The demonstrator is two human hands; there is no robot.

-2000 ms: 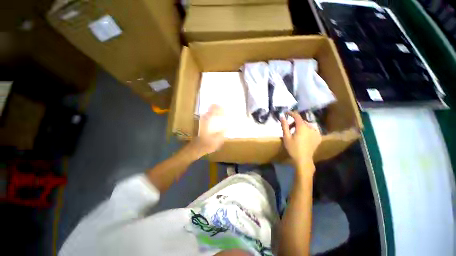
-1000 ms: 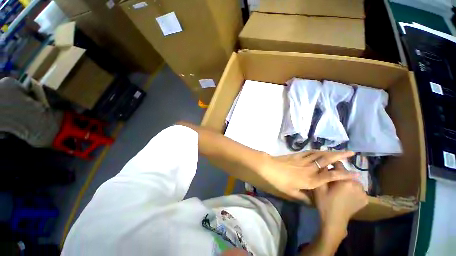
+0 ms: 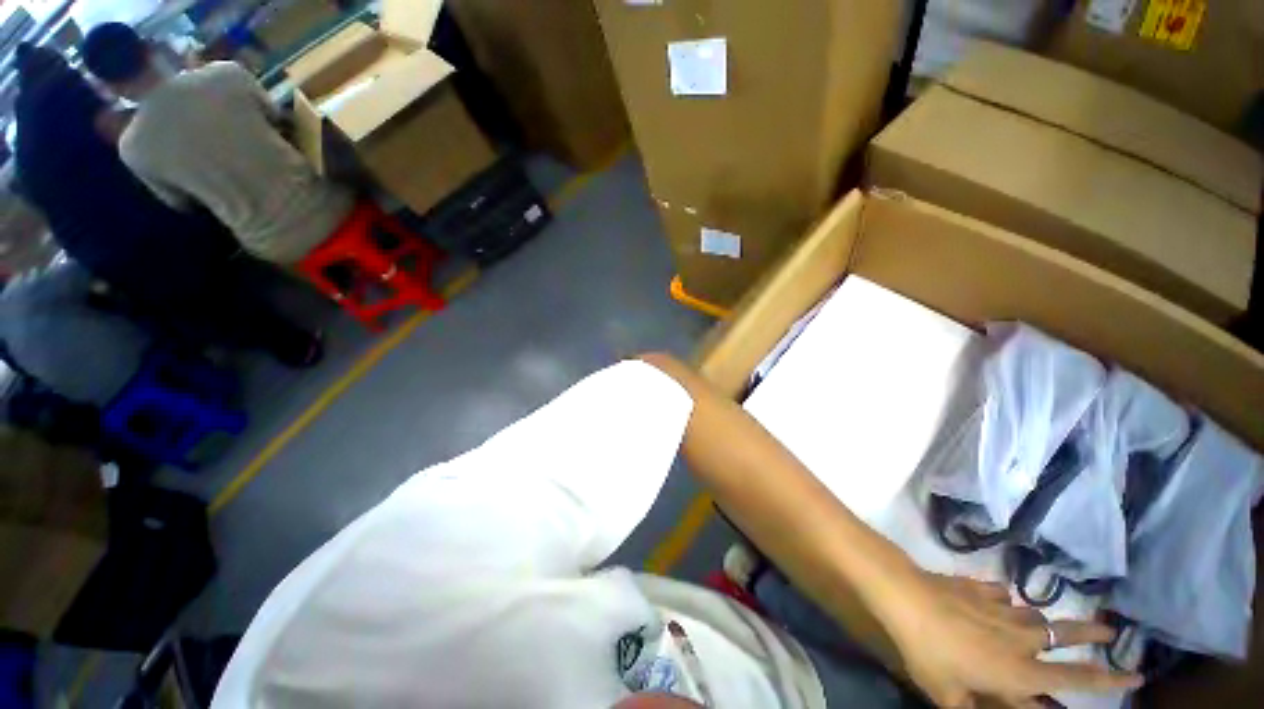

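An open brown carton (image 3: 818, 284) stands at the right. A white sheet (image 3: 873, 388) lies flat inside its left part. Several whitish bagged units (image 3: 1033, 429) lie side by side on the right, dark cords (image 3: 1033, 575) showing at their near ends. My left hand (image 3: 1005, 644) reaches over the carton's near side, palm down, fingers apart, with its fingertips by the cords of the rightmost units. It wears a ring and holds nothing that I can see. My right hand is out of the picture.
Closed cartons (image 3: 1067, 180) stand behind the open carton, and tall cartons (image 3: 756, 139) stand beyond its left side. At the upper left are people (image 3: 229, 159), a red stool (image 3: 367, 263), a blue stool (image 3: 173, 402) and another open carton (image 3: 402, 125).
The view has swung left, so the open carton sits further right. My left hand has crossed from the white sheet to the cord ends. My right hand has left the picture.
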